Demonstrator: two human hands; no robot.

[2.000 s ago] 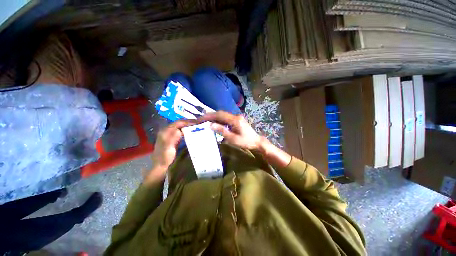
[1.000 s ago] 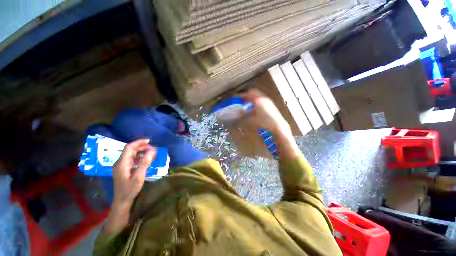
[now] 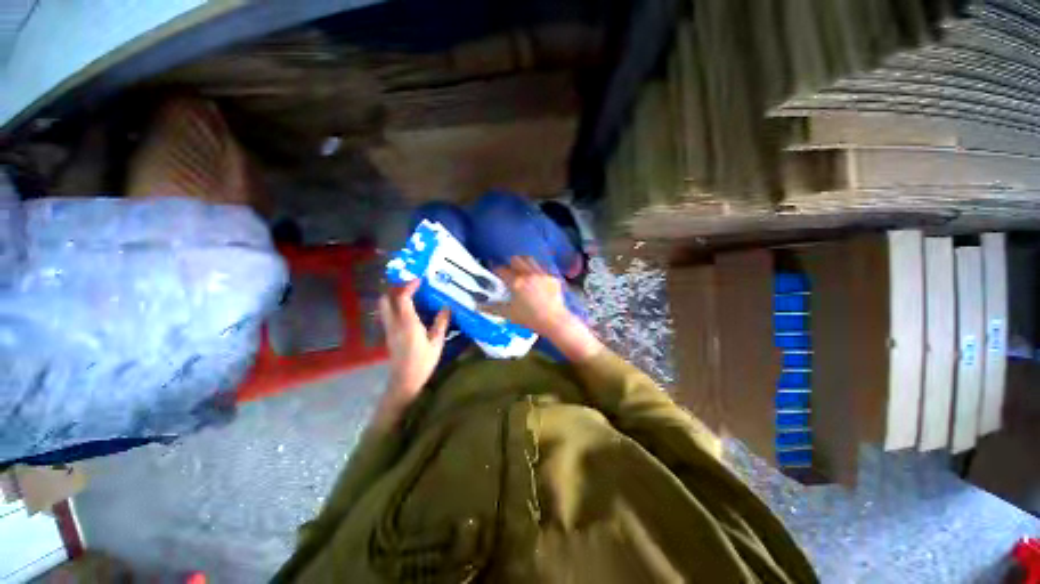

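A fanned stack of flat blue-and-white retail boxes [image 3: 458,285] lies on my lap, with a picture of black plugs on the top one. My left hand [image 3: 414,339] is at the stack's left edge, fingers apart and partly hidden by it; whether it grips the stack is unclear. My right hand [image 3: 534,299] is at the stack's right side with curled, blurred fingers; I cannot tell whether it holds a box. An open brown inner carton [image 3: 836,359] on the floor to the right holds a row of blue box edges [image 3: 794,371].
Several pale closed cartons [image 3: 935,342] stand beside the open one. Tall stacked cardboard [image 3: 901,171] is at upper right. A red stool [image 3: 351,299] is left of my knees, beside a person's pale, shiny clothing [image 3: 137,308]. Pale scraps [image 3: 634,306] litter the floor.
My right hand, holding a blue-and-white box over the open carton one second ago, has come back to my lap. The view has swung back left. The white box held two seconds ago is gone from my hands.
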